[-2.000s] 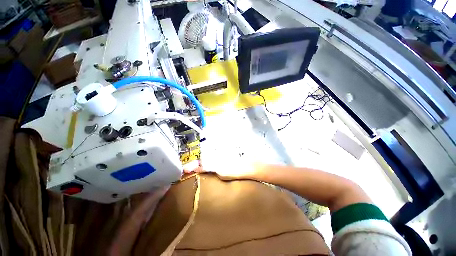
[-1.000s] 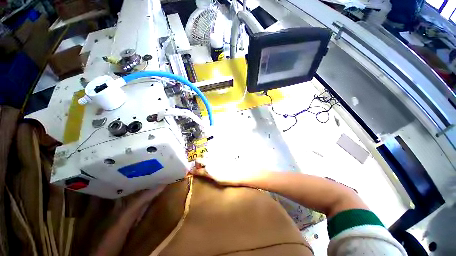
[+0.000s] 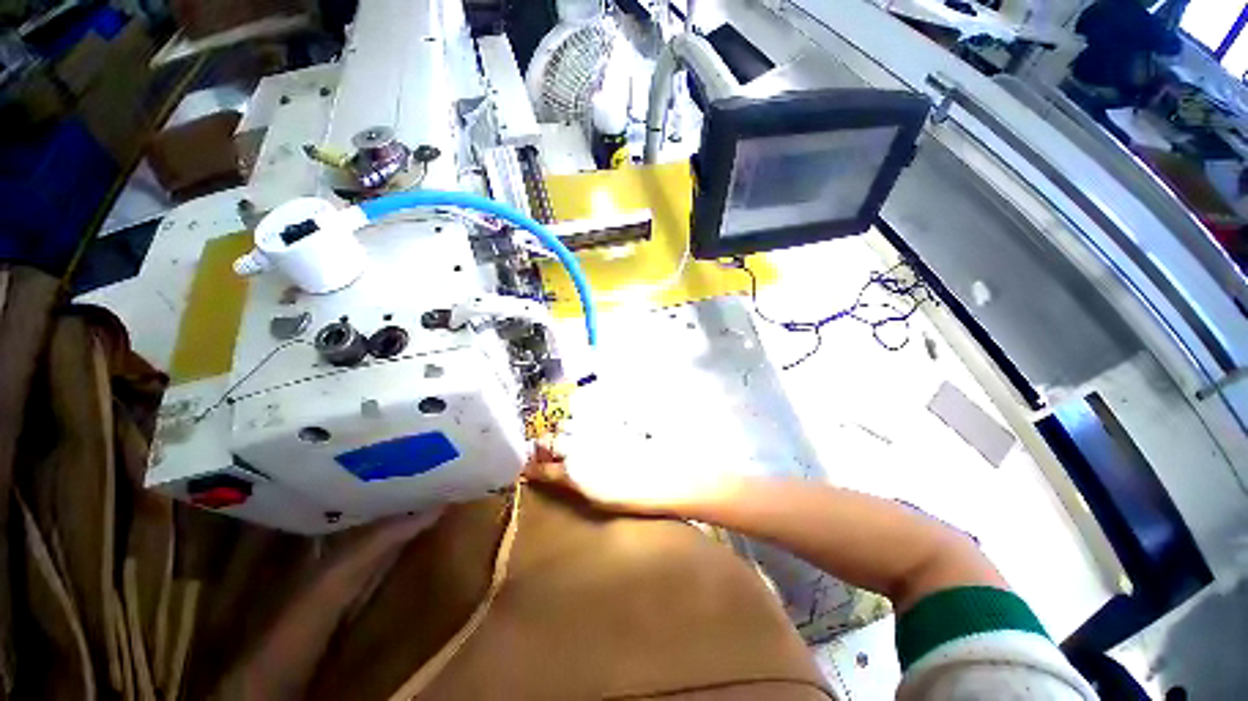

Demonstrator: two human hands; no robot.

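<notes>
A large brown garment panel (image 3: 643, 589) lies in front of me, with a narrow pale tan strip (image 3: 472, 619) running down it from the clamp. My right hand (image 3: 582, 482) rests on the panel's top edge, its fingers at the yellow and metal work clamp (image 3: 550, 411); glare washes out part of it. My left arm reaches under the white machine head (image 3: 390, 431); that hand is hidden behind the head and cloth. Whether the right fingers pinch the cloth is hard to see.
Brown work pieces (image 3: 103, 548) are stacked at the left. A control screen (image 3: 808, 171) stands behind the clamp on a yellow plate (image 3: 643, 281). A blue hose (image 3: 554, 247) arches over the head. A thin black cable (image 3: 876, 308) and grey card (image 3: 972, 422) lie right. A person (image 3: 1129, 55) is far back.
The view has shifted, so the machine and screen sit further right. The panel has moved slightly toward me, and its lower seam line sits lower. My right hand stays by the clamp.
</notes>
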